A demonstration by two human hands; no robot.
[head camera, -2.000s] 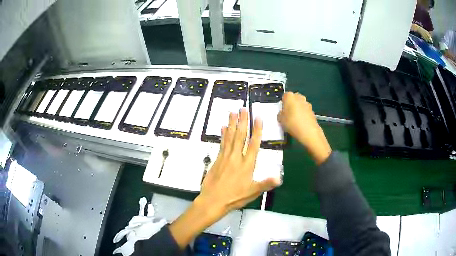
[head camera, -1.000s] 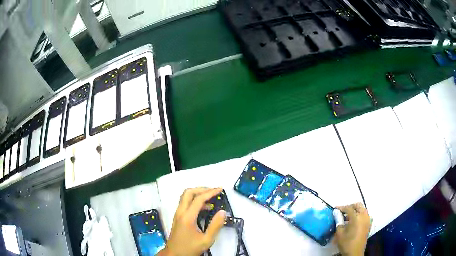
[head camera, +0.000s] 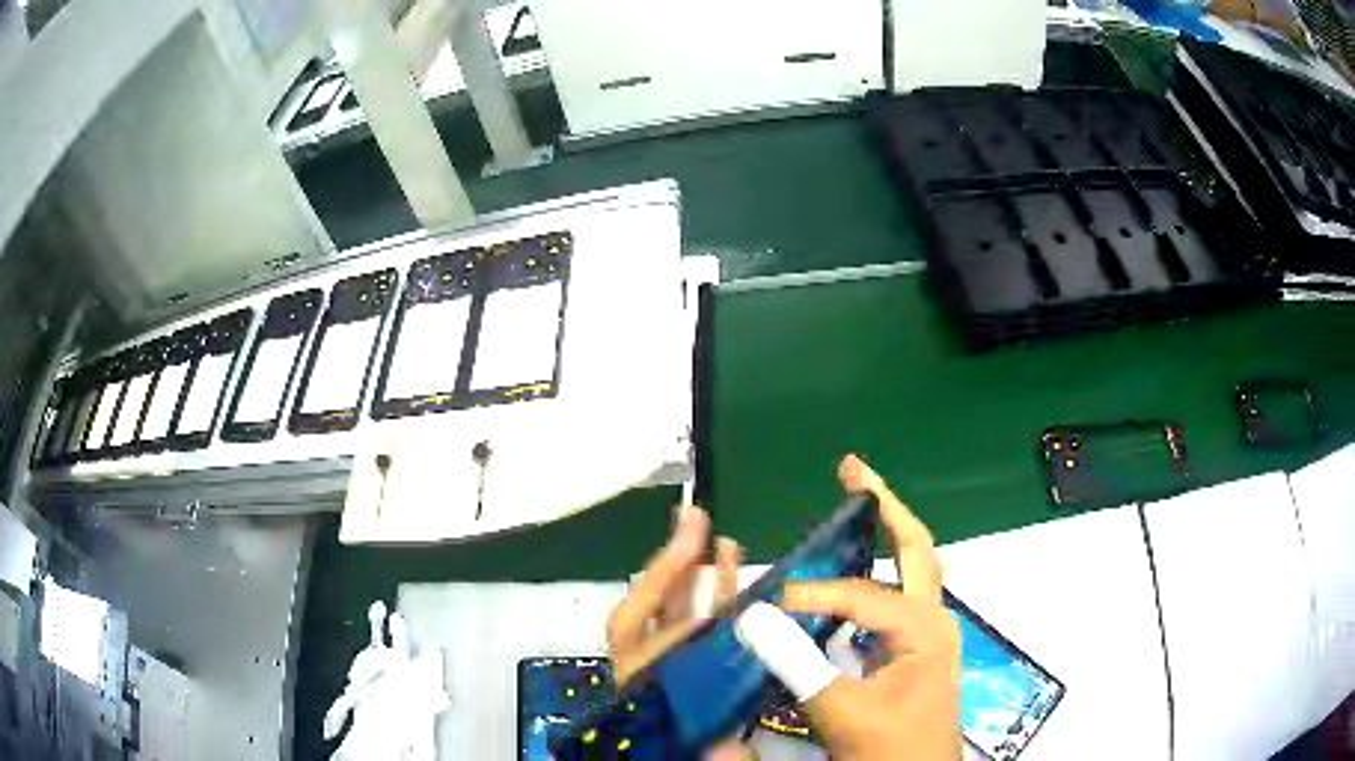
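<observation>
My left hand (head camera: 661, 602) and my right hand (head camera: 889, 639) hold a phone middle frame with blue film (head camera: 743, 654) between them, tilted and raised over the bench. Its camera end with yellow dots points to the lower left. My right hand wears a white finger cot (head camera: 788, 650). Another blue-filmed frame (head camera: 1003, 684) lies on the white bench covering to the right, partly hidden by my right hand. A further blue-filmed frame (head camera: 557, 711) lies to the left. The hands are slightly blurred.
The white infeed plate (head camera: 624, 312) at left carries a row of frames (head camera: 513, 335). A green conveyor belt (head camera: 832, 402) carries spaced frames (head camera: 1115, 462) at right. Black blister trays (head camera: 1070, 208) stand at the back right. A white glove (head camera: 390, 699) lies at lower left.
My hands left the plate, reached the bench frames, and now hold a blue-filmed frame raised between them. The camera view swung right and down, then partly back.
</observation>
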